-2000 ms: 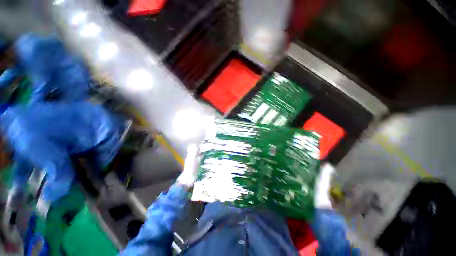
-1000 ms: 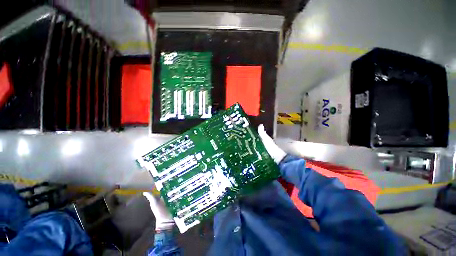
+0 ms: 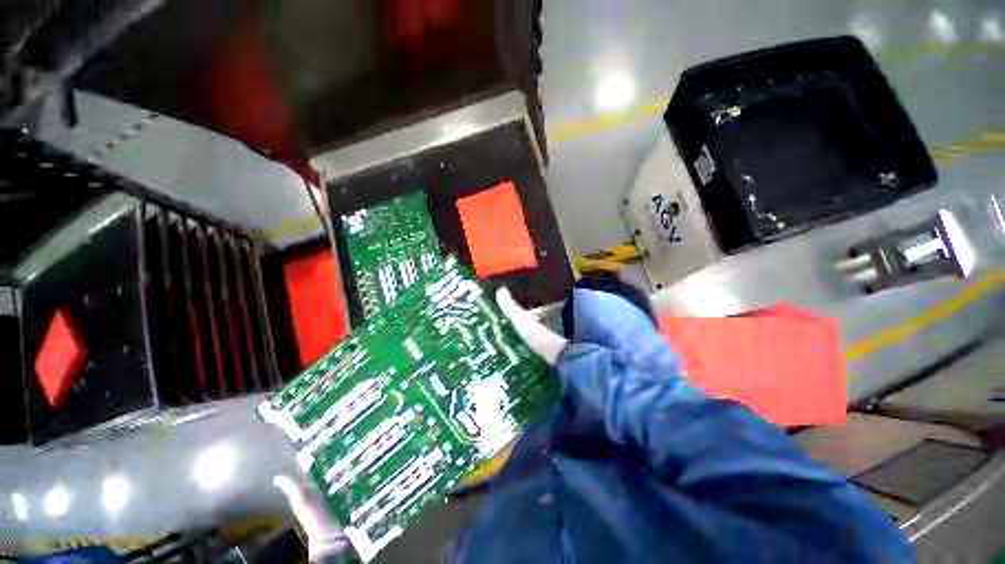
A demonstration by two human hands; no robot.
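A large green printed circuit board (image 3: pixel 413 402) with rows of long white strips is held tilted in front of me. My left hand (image 3: pixel 309 516), in a white glove, holds its lower left edge, partly cut off at the bottom of the picture. My right hand (image 3: pixel 531 328), in a white glove, holds its upper right edge. The fingers behind the board are hidden. A second green board (image 3: pixel 388 237) lies on a black surface (image 3: pixel 496 154) beyond, partly covered by the held one. A red-orange sheet (image 3: pixel 497 229) lies to its right.
A black slotted rack (image 3: pixel 204 314) stands at left, with another red piece (image 3: pixel 316 308) beside it. A deep black bin (image 3: pixel 804 149) sits on a white AGV (image 3: pixel 659 226) at upper right. Red-orange sheets (image 3: pixel 760 361) are right of my arm. A dark-haired head in blue shows behind my right arm.
The view has turned, and the rack, black surface and bin sit differently in it. The board, earlier held flatter across my front, is now angled and further left, still in both hands.
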